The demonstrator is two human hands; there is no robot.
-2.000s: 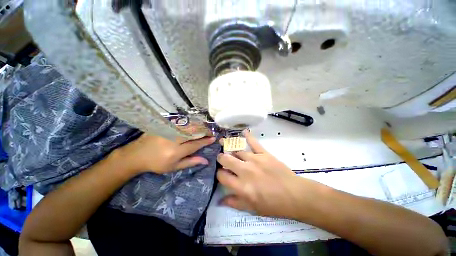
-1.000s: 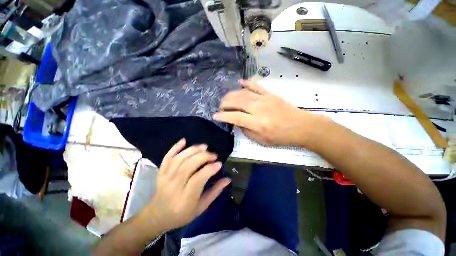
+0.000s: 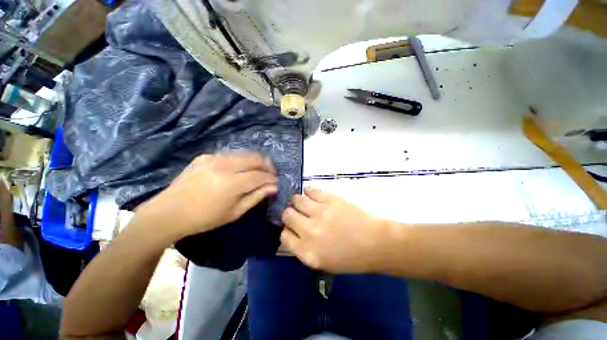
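Note:
The grey-blue leaf-print garment (image 3: 180,126) lies bunched at the left, and its straight edge runs below the machine head. Its black facing (image 3: 223,242) hangs over the table's front edge. My left hand (image 3: 213,192) lies on the garment left of this edge, fingers slightly blurred. My right hand (image 3: 326,229) has its bent fingertips on the garment edge near the table front, pinching the cloth. The sewing machine head (image 3: 226,46) with a cream knob (image 3: 293,105) stands above the hands. The needle area is hidden behind it.
Black thread snips (image 3: 386,101) and a thin grey bar (image 3: 424,68) lie on the machine bed (image 3: 459,126). A yellow-orange strip (image 3: 562,159) lies at the right. A blue basket (image 3: 66,216) stands at the left. Another person's arm shows at the left edge.
My left hand has moved up from the black facing onto the printed cloth. My right hand has moved down along the edge. The garment edge now lies straighter.

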